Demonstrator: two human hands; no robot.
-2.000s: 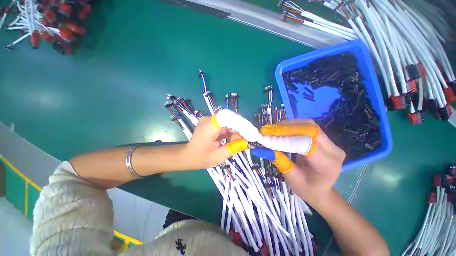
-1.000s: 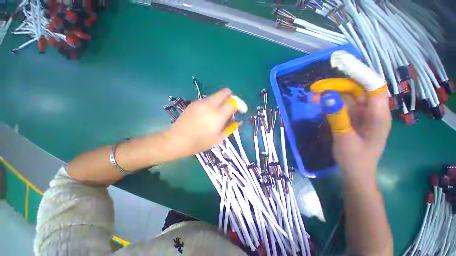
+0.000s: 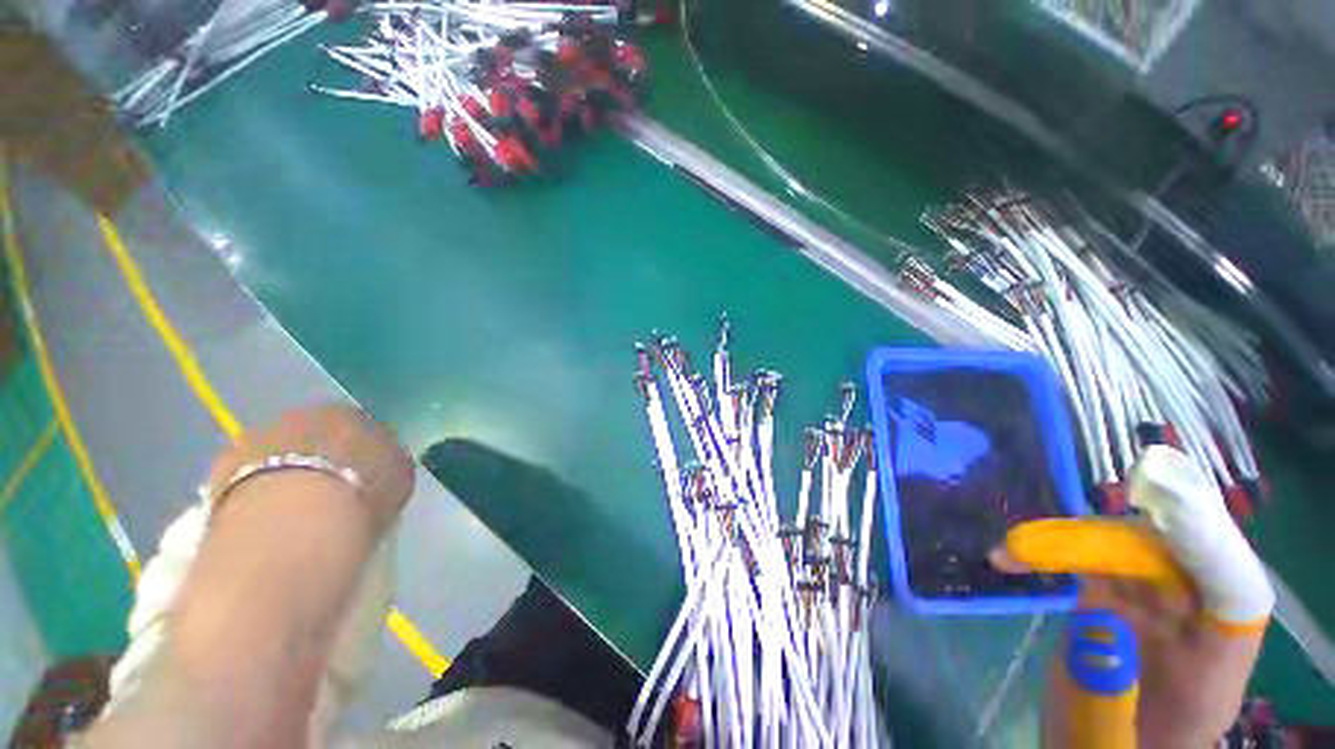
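My right hand is at the lower right corner of the blue parts bin, its fingers apart and nothing visible between them. Its fingers wear white, orange and blue coverings; one orange fingertip reaches over the bin's rim. Small black parts lie in the bin. My left hand is at the bench's near edge on the left; its fingers are hidden or blurred. The working bundle of white-sleeved wire harnesses lies left of the bin, dark connector ends pointing away from me.
Another harness pile lies right of and behind the bin. A pile with red connectors is at the upper left, with more white cables beyond it. A metal rail crosses the bench. Grey floor with yellow lines shows at left.
The view has turned and shifted. My left hand has moved off the harness bundle to the bench's near edge. My right hand has moved from the bundle to the bin's lower right corner.
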